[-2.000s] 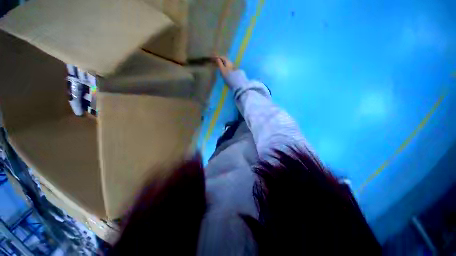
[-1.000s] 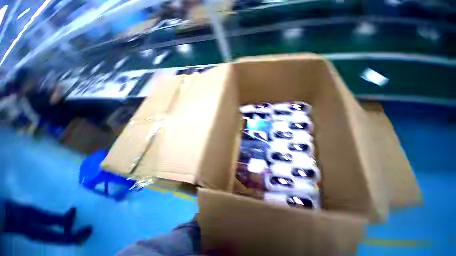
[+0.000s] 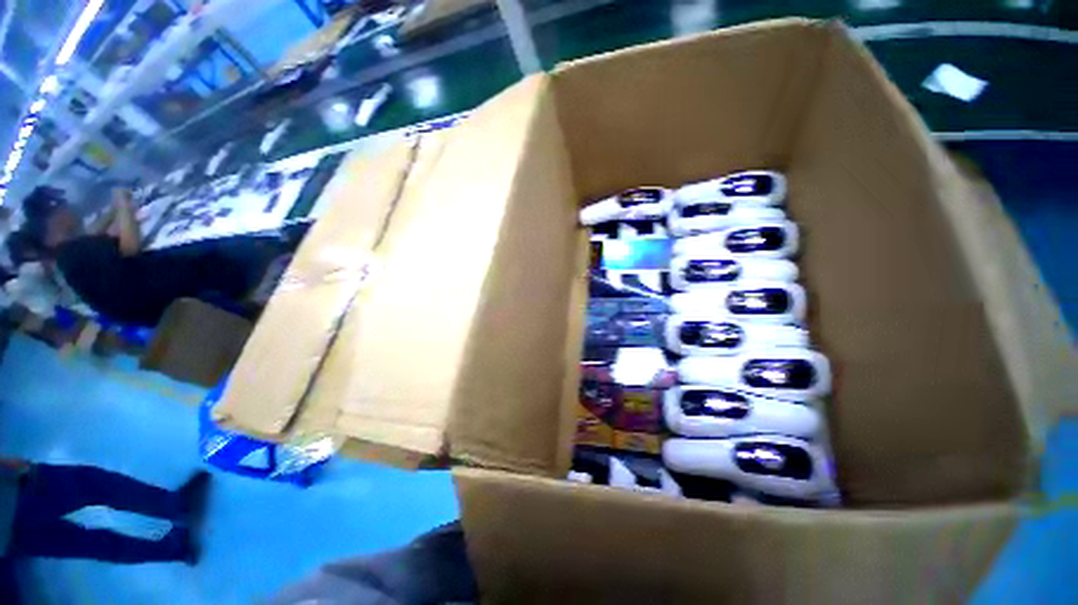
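A large brown carton (image 3: pixel 757 550) stands open right in front of me, its flaps folded outward. Inside, several white handheld devices (image 3: pixel 739 414) with black oval faces lie in a stacked row along the right part. Left of them are flat dark printed sheets (image 3: pixel 621 408) with blue, orange and yellow patches, and a small white piece on them. One more white device lies at the far left corner of the contents. Neither of my hands shows; only a blurred grey sleeve is at the bottom edge, left of the carton.
A green conveyor belt (image 3: pixel 1011 77) runs behind the carton with white items on it. A white bench (image 3: pixel 236 207) with small dark parts extends left, where a person (image 3: pixel 118 254) sits. A blue stool (image 3: pixel 254 455) and another person's dark-clothed legs (image 3: pixel 106 508) are at lower left.
The view has swung from the floor and carton side to the carton's open top, then closer over it. My hand, earlier at a carton flap, is out of the picture.
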